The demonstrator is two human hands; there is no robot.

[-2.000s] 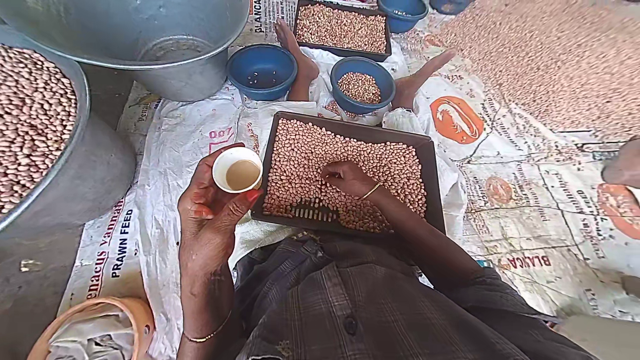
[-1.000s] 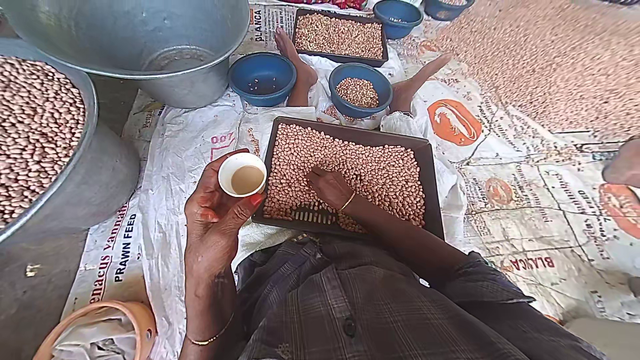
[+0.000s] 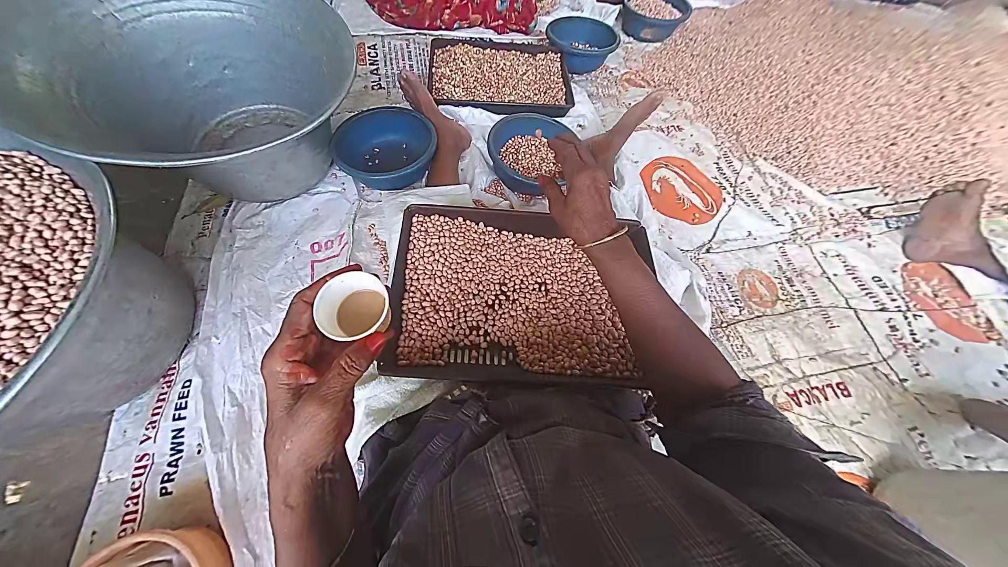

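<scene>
My left hand (image 3: 319, 366) holds a small white cup (image 3: 350, 305) part full of a light brown drink, left of a dark slotted tray (image 3: 399, 315). Shelled peanuts (image 3: 488, 276) cover most of that tray in my lap; some slots show near its front edge. Beyond the tray, my right hand (image 3: 579, 189) reaches over the right rim of a blue plastic bowl (image 3: 516, 122) that has peanuts in it. The right fingers are partly spread, and a few nuts show by the fingertips; whether they are held I cannot tell. A thin bangle circles the right wrist.
Another blue bowl (image 3: 383, 147), nearly empty, stands left of my feet. Large metal tubs (image 3: 272, 157) are at the left, one full of peanuts (image 3: 43, 252). A second tray (image 3: 500, 75) and more bowls lie beyond. Peanuts (image 3: 819, 87) spread at the right, near another person's foot (image 3: 953, 228).
My right hand has moved from the peanuts in the lap tray forward to the blue bowl beyond it. My left hand still holds the cup. The view has shifted slightly.
</scene>
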